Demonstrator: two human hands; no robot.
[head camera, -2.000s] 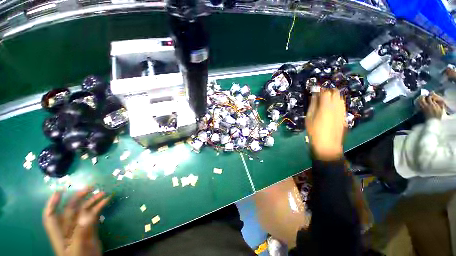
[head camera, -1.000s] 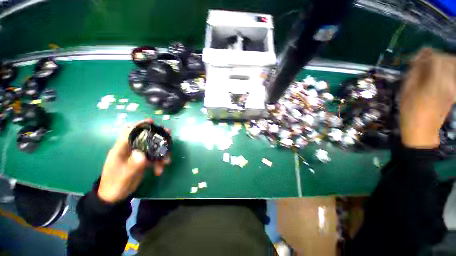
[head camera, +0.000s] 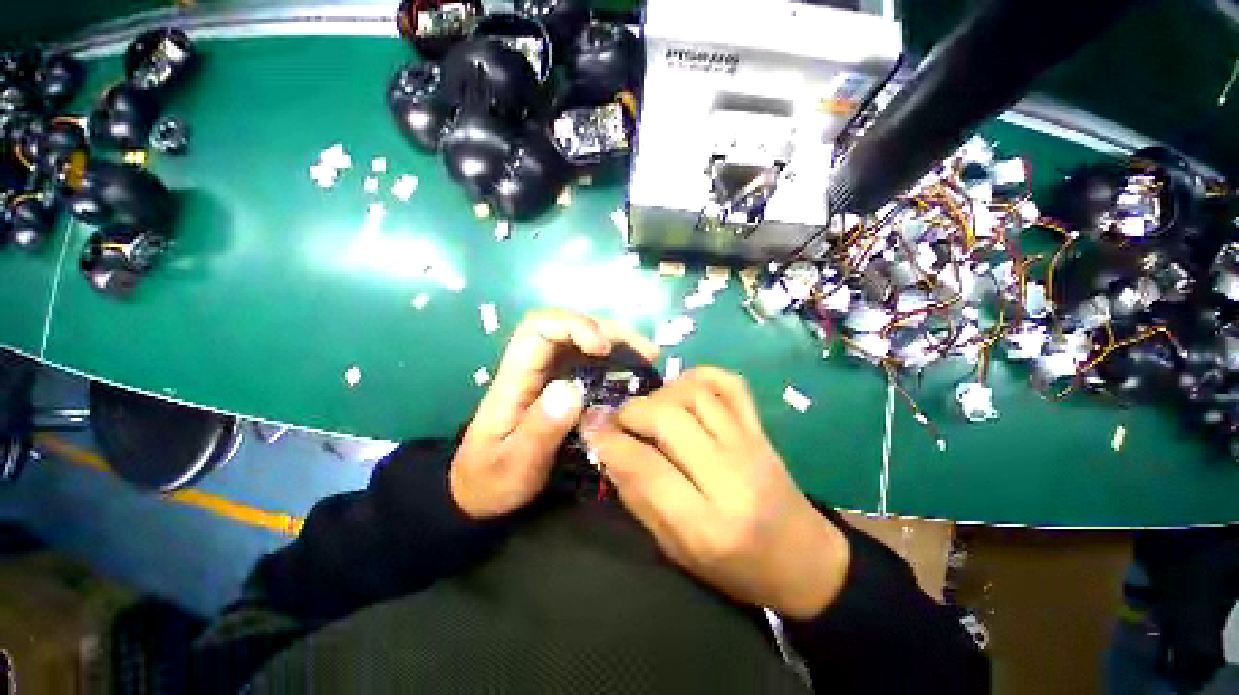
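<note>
My left hand holds a black ball housing near the bench's front edge, its open side up. My right hand is at the housing, with its fingertips pinched on a small part at the opening. A short red wire hangs below the fingers. The fingers hide most of the small part and the inside of the housing, so I cannot tell whether the part touches the housing.
The screw feeder stands ahead, with the black electric screwdriver slanting beside it. Wired modules are heaped to its right. Ball housings cluster left of it, and more lie far left and far right. Paper scraps dot the green bench.
My right hand has come in from the far right to the housing. My left hand has brought the housing to the middle. The view has shifted closer over the bench.
</note>
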